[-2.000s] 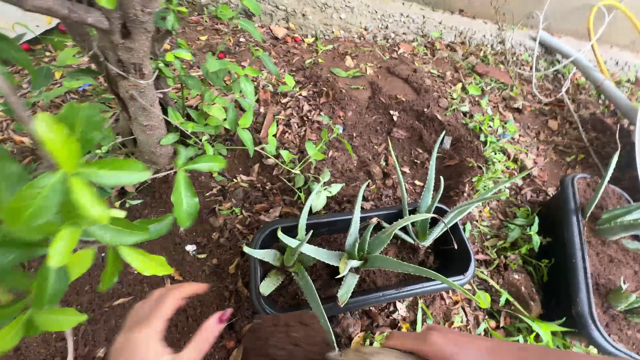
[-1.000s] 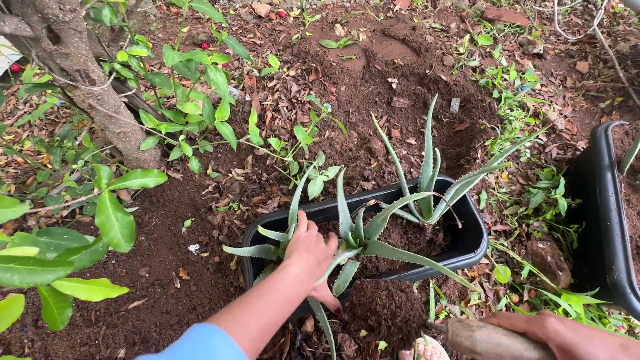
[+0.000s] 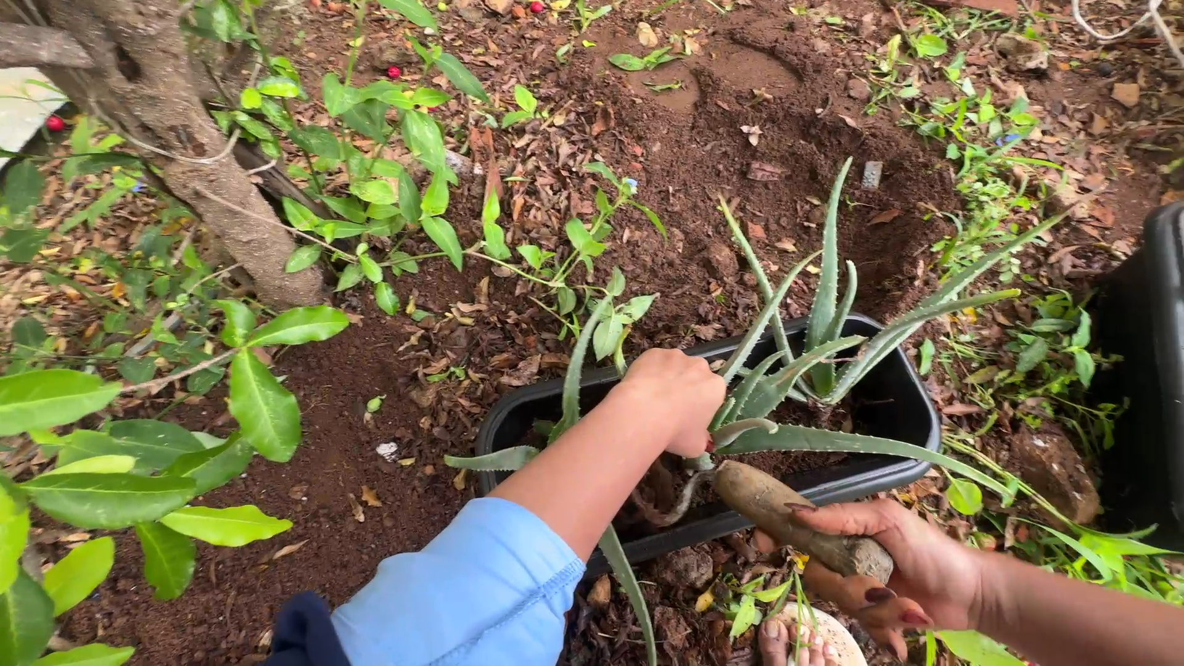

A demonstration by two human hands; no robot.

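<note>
A black plastic planter [image 3: 869,476] holds soil and several aloe vera plants. Closed around the base of the middle aloe plant [image 3: 768,393] is my left hand [image 3: 673,400], its fingertips mostly hidden. My right hand [image 3: 888,564] grips a worn wooden tool handle [image 3: 786,518] at the planter's near edge; the tool's working end is out of sight in or near the planter. Another aloe plant [image 3: 823,314] stands at the right end of the planter. The aloe at the left end [image 3: 499,459] is partly covered by my left forearm, and one long leaf hangs over the near rim.
A tree trunk [image 3: 199,157] rises at upper left, with leafy branches [image 3: 120,481] in the left foreground. A second black planter [image 3: 1147,370] stands at the right edge. Below lies a foot [image 3: 800,638]. Behind the planter is a hollow in the soil [image 3: 897,240].
My left hand has moved right, from the left aloe to the middle one. My right hand has brought the wooden handle up to the planter's near edge.
</note>
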